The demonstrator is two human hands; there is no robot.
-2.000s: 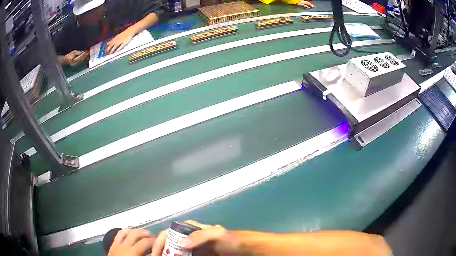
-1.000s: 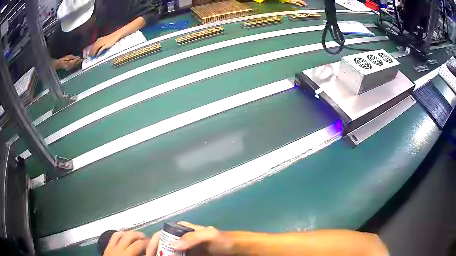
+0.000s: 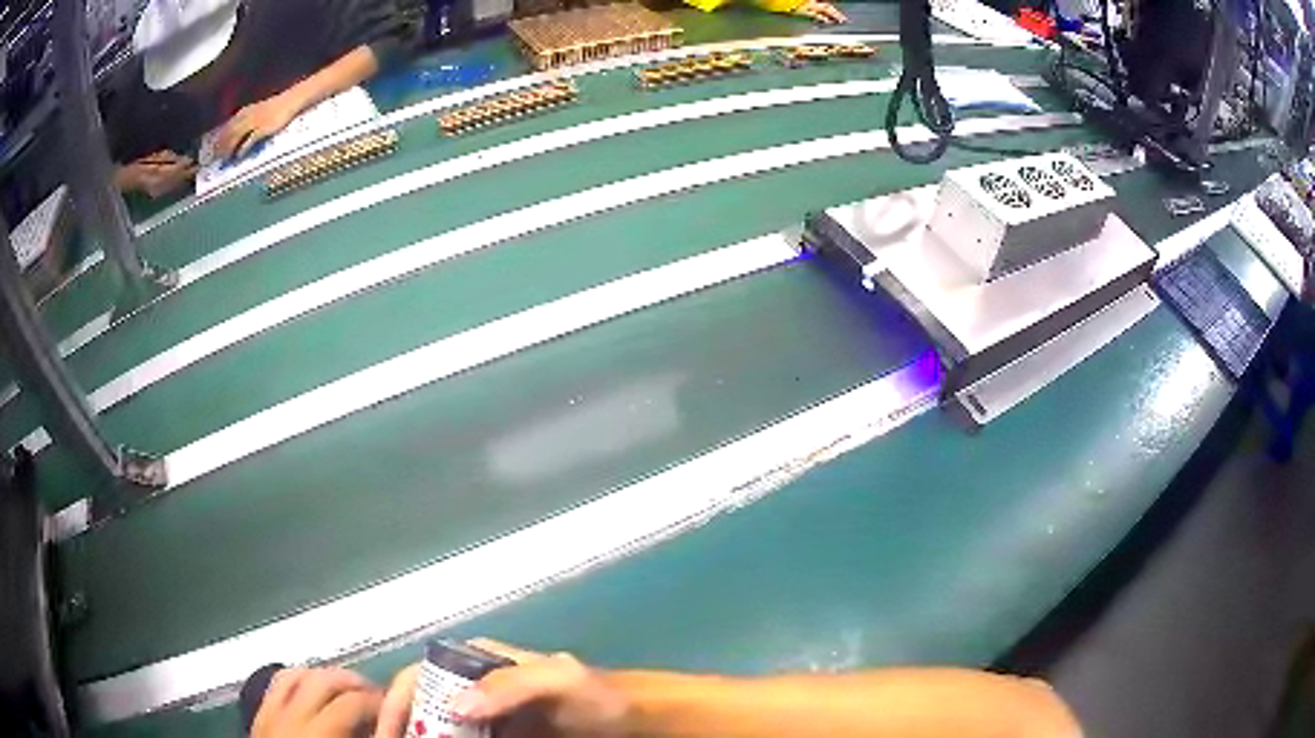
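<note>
My right hand (image 3: 541, 695) comes in from the right at the bottom edge and is closed around the glue bottle (image 3: 444, 698). The bottle's black base points up and its white label with red marks shows; its lower end is cut off by the picture's edge. My left hand (image 3: 315, 704) is just left of the bottle, curled and partly cut off. A black round thing (image 3: 260, 692) touches or lies behind its fingers; whether it is gripped cannot be told. No part strip shows at my hands.
The green conveyor (image 3: 361, 476) runs beyond my hands between white rails (image 3: 577, 539). A curing lamp unit (image 3: 995, 267) with violet glow bridges the lane at right. Grey posts (image 3: 58, 382) stand left. Gold-coloured strips (image 3: 508, 107) lie on the far lane. A person (image 3: 274, 72) works opposite. A black cable (image 3: 919, 116) hangs.
The whole view has shifted, so the lamp unit, the posts and the far strips appear further left. My hands and the bottle also appear slightly further left, with the same hold.
</note>
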